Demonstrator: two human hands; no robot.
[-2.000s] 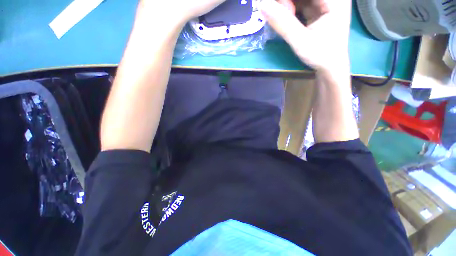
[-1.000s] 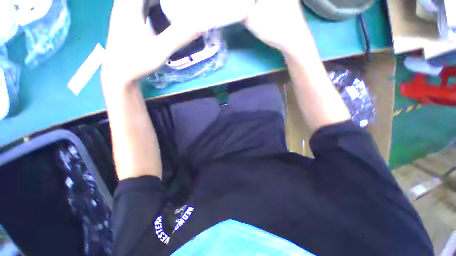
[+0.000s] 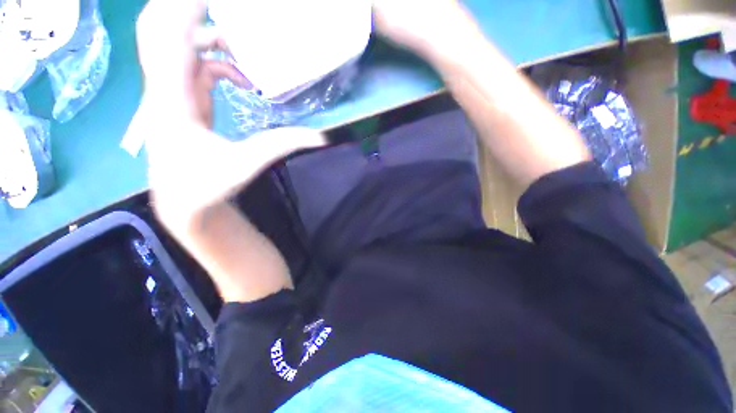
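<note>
A white housing [image 3: 294, 36] with a smooth, overexposed face lies at the top middle, cut off by the top edge. A crinkled clear bag [image 3: 278, 105] shows around its lower edge. My left hand [image 3: 190, 133] is at the housing's left side, fingers curled by its edge and thumb stretched out below the bag. Whether these fingers grip the housing is unclear. My right hand [image 3: 411, 24] is blurred at the housing's right side, partly cut off by the top edge; its grip cannot be made out.
Bagged white housings [image 3: 36, 28] lie on the green bench [image 3: 97, 153] at left. A white strip [image 3: 133, 133] is partly behind my left hand. A black bin [image 3: 73, 314] holds dark packets at lower left. An open carton [image 3: 658, 145] with silvery packets [image 3: 605, 121] is below the bench edge at right.
The view has shifted left. The dark unit and slotted frame seen earlier no longer show; a plain white face shows instead. My left thumb now points away, below the housing.
</note>
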